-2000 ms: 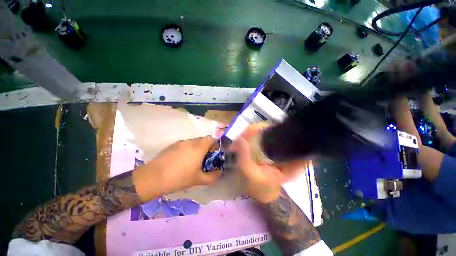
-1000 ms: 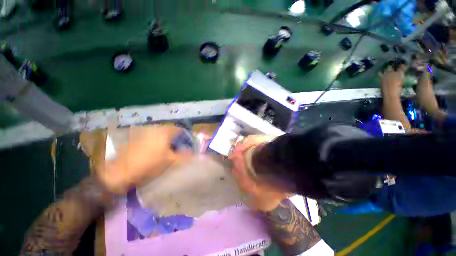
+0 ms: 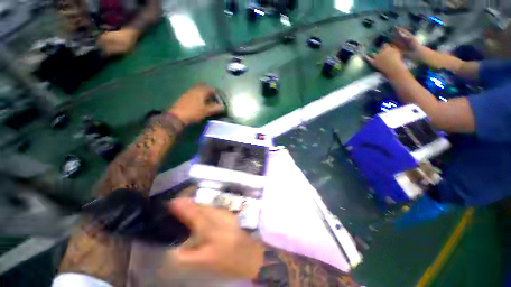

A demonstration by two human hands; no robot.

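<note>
My left hand [image 3: 193, 105] is stretched out over the green conveyor belt, beyond the screw feeder. Its fingers are around a small dark round unit [image 3: 217, 101], which is blurred. I cannot tell whether the unit touches the belt. My right hand [image 3: 215, 235] is near the front of the bench and is shut on the black electric screwdriver [image 3: 134, 217], which lies across in front of my left forearm. The white open-topped screw feeder [image 3: 232, 156] stands between my hands, with a dark mechanism inside.
Several dark units stand on the belt, one [image 3: 270, 84] right of my left hand. A blue and white screw feeder [image 3: 386, 151] is at right, beside another person's arms [image 3: 426, 106]. Another person's hand [image 3: 119, 40] is at upper left. Pink cardboard [image 3: 297, 224] lies right of the feeder.
My left hand has moved from over the cardboard out to the belt. My right hand and the screwdriver have swung left and lower in view. The view has turned right.
</note>
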